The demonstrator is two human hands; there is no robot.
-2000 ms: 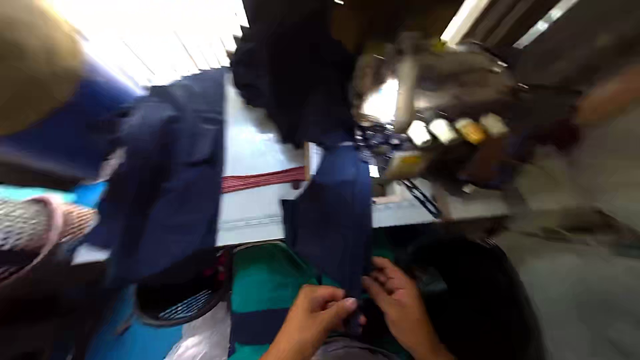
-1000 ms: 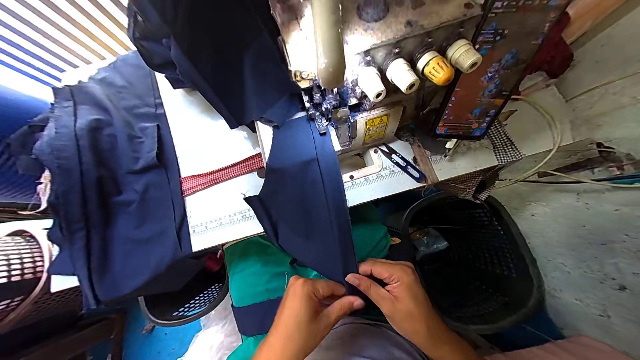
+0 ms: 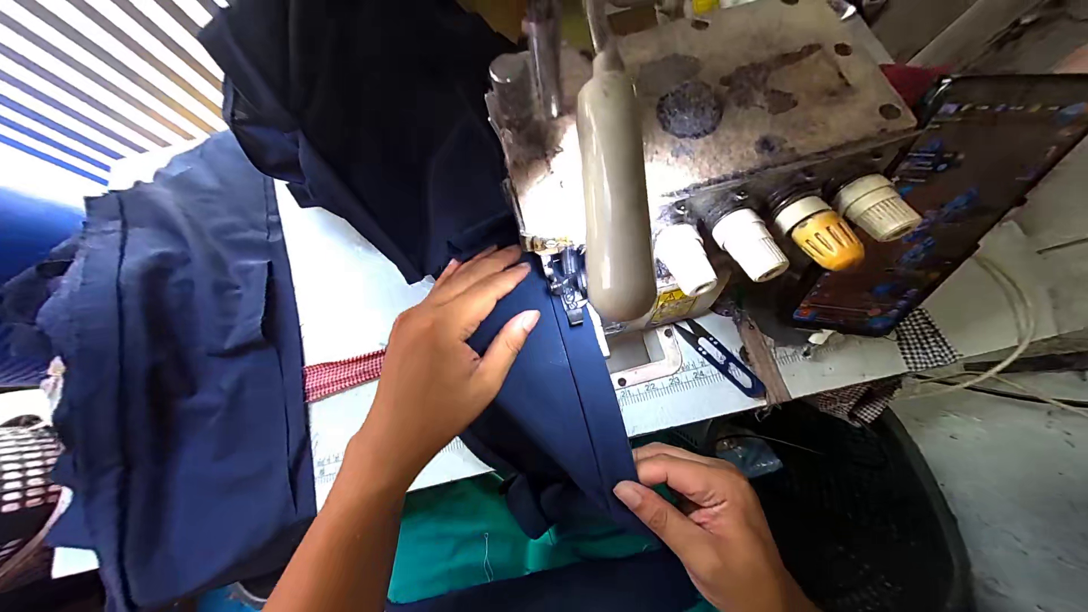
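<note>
A strip of navy fabric (image 3: 557,382) with a lengthwise seam runs from under the presser foot (image 3: 571,293) of an overlock sewing machine (image 3: 688,110) down toward me. My left hand (image 3: 455,340) lies spread over the fabric just left of the foot, pressing it without gripping. Lower right, my right hand (image 3: 693,510) pinches the strip's edge between thumb and fingers. Behind the foot bunches a dark part of the cloth (image 3: 374,110). Another navy fabric piece (image 3: 187,365) drapes over the table at left.
Blue thread snips (image 3: 722,361) lie on the white table (image 3: 340,297) near its printed ruler. A red checked strip (image 3: 344,374) is left of my hand. Tension knobs (image 3: 752,246) and a dark screen (image 3: 943,195) stand at right. A black basket (image 3: 858,510) sits below the edge, green cloth (image 3: 459,527) beneath my arms.
My left hand has moved from the strip's near end up beside the presser foot. My right hand still holds the strip's edge. The view has moved closer to the machine.
</note>
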